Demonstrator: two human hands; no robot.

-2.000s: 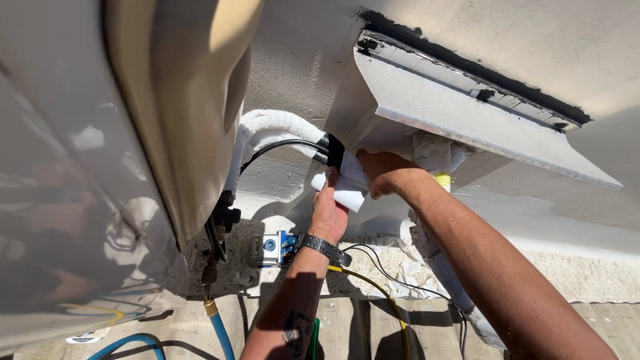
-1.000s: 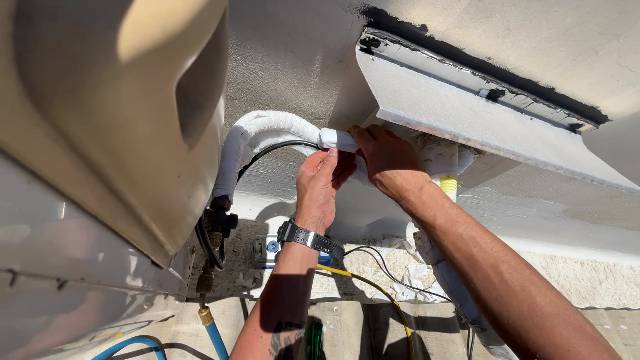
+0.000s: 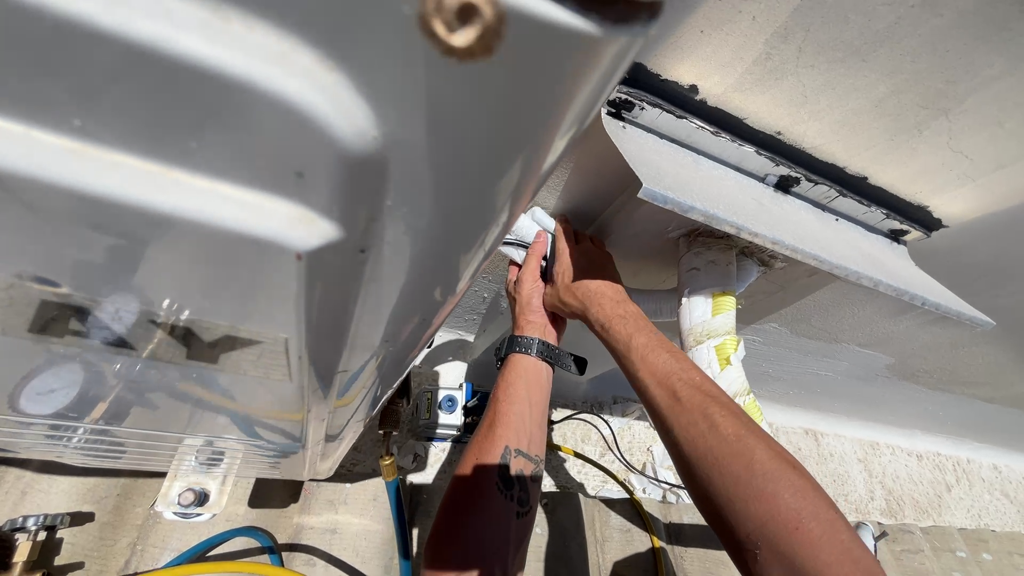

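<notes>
White-wrapped tubing [image 3: 524,234] with a thin black cable along it comes out from behind the grey metal housing. My left hand [image 3: 534,288] grips it from below, thumb up along its side. A black watch strap circles that wrist. Pressed against it, my right hand [image 3: 588,268] wraps its fingers over the right side of the bundle; what its fingers hold is mostly hidden. A pale conduit [image 3: 654,304] runs behind my right wrist to a vertical pipe [image 3: 708,308] wrapped in white tape, with yellow corrugated hose showing through.
The metal housing [image 3: 240,200] fills the left side, its foot bolted down by a bracket [image 3: 196,480]. A sheet-metal flashing [image 3: 768,200] juts from the wall at upper right. Below lie a blue-and-grey device [image 3: 448,404], a blue hose [image 3: 398,512], a yellow hose [image 3: 632,504] and a brass valve [image 3: 28,540].
The view has shifted, and the housing now covers much of the tubing seen earlier. Both hands stay together at the wrapped tubing; the loose white piece seen two seconds ago no longer hangs below them.
</notes>
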